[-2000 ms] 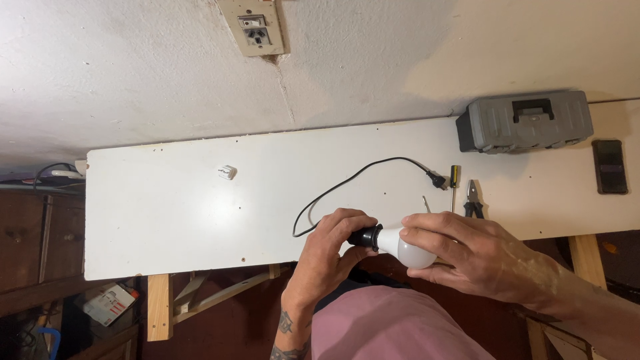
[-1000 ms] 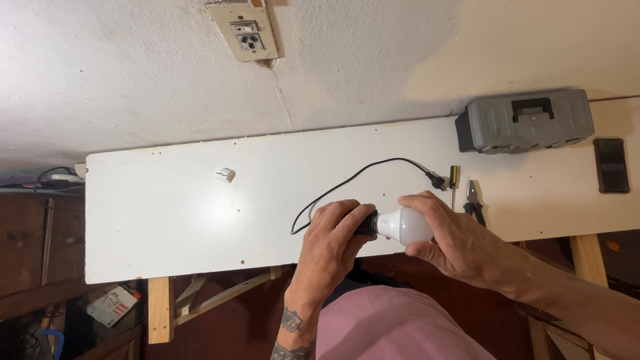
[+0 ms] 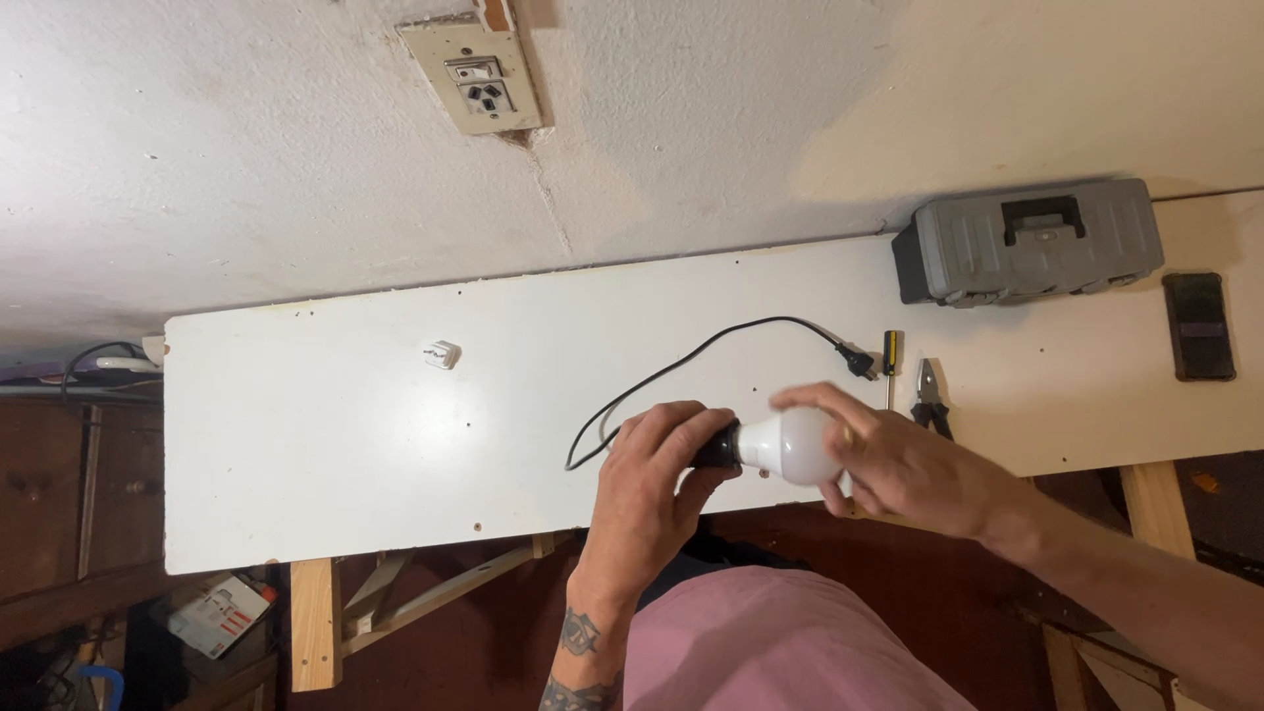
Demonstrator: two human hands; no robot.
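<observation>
My left hand [image 3: 657, 474] grips a black lamp holder [image 3: 718, 444] over the front edge of the white tabletop. A white light bulb [image 3: 798, 446] sits base-first in the holder, lying sideways. Around the bulb's round end is my right hand [image 3: 874, 454], blurred, with its index finger lifted off; whether it grips the bulb is unclear. From the holder side a black power cord [image 3: 681, 360] loops back over the table to its plug [image 3: 857, 361]. Beside the plug lie a screwdriver with a yellow and black handle [image 3: 892, 354] and black-handled pliers [image 3: 928, 400].
A grey toolbox [image 3: 1037, 242] stands at the back right, with a dark phone [image 3: 1199, 326] beside it. A small white plug adapter [image 3: 441, 355] lies on the left of the tabletop [image 3: 326, 434]. A switch and socket plate [image 3: 476, 79] is on the wall.
The bulb and holder stay joined in my hands. My right hand's fingers have shifted on the bulb, and the index finger has lifted from it.
</observation>
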